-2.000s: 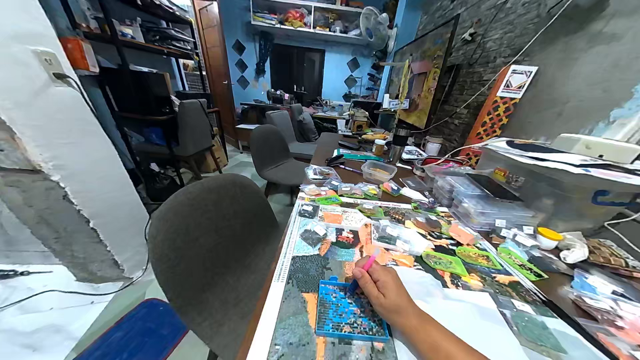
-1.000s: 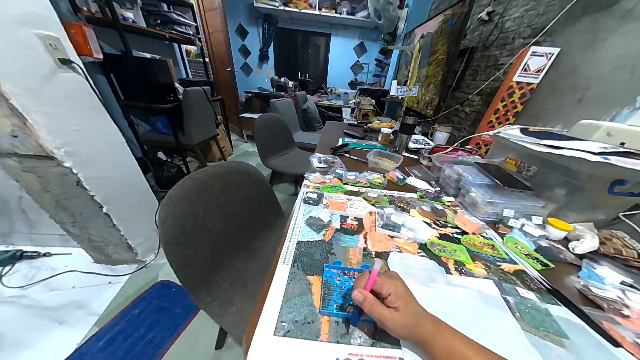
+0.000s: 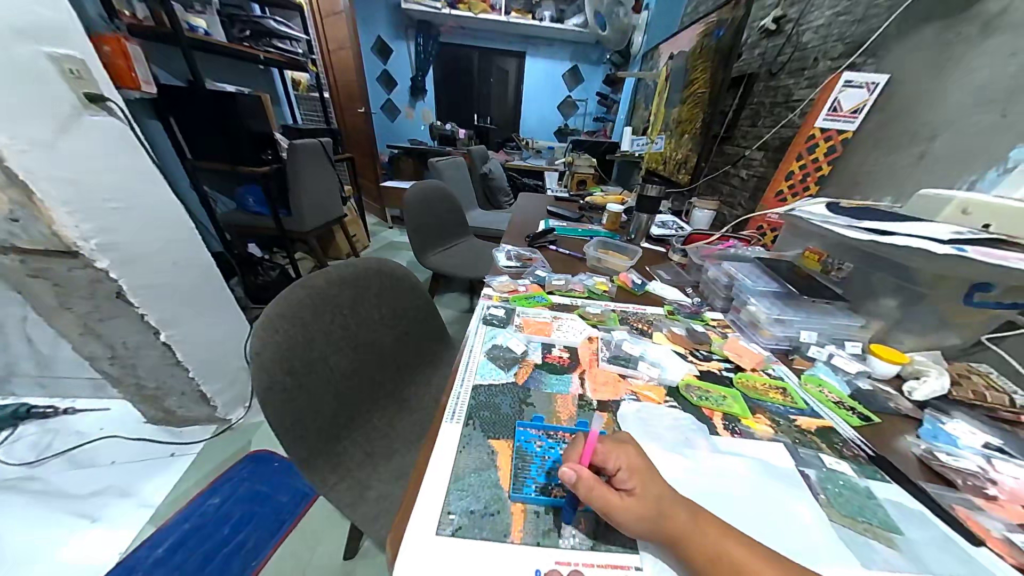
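Observation:
My right hand (image 3: pixel 620 484) grips a pen-like tool (image 3: pixel 592 442) with a pink barrel and a dark blue lower part. It is over the right side of a blue ridged tray (image 3: pixel 532 464) that holds small dark and orange beads. Beneath lies a diamond painting canvas (image 3: pixel 472 508), largely covered in tiny grey, black and orange pieces. The tool's lower end is near a small pale, clear item (image 3: pixel 574 538) below the tray. At the bottom edge only a few fingertips (image 3: pixel 564 573) of my left hand show; what they hold is hidden.
Green trays of beads (image 3: pixel 714 397) and small plastic bags (image 3: pixel 632 352) lie on the canvas. White backing paper (image 3: pixel 744 480) covers its right part. Stacked clear boxes (image 3: pixel 788 312) and a large plastic bin (image 3: pixel 896 256) stand at the right. A grey chair (image 3: pixel 352 384) is beside the table's left edge.
My right hand with the pen-like tool has moved from over the tray toward its lower right side. Fingertips now show at the bottom edge. The view has shifted somewhat.

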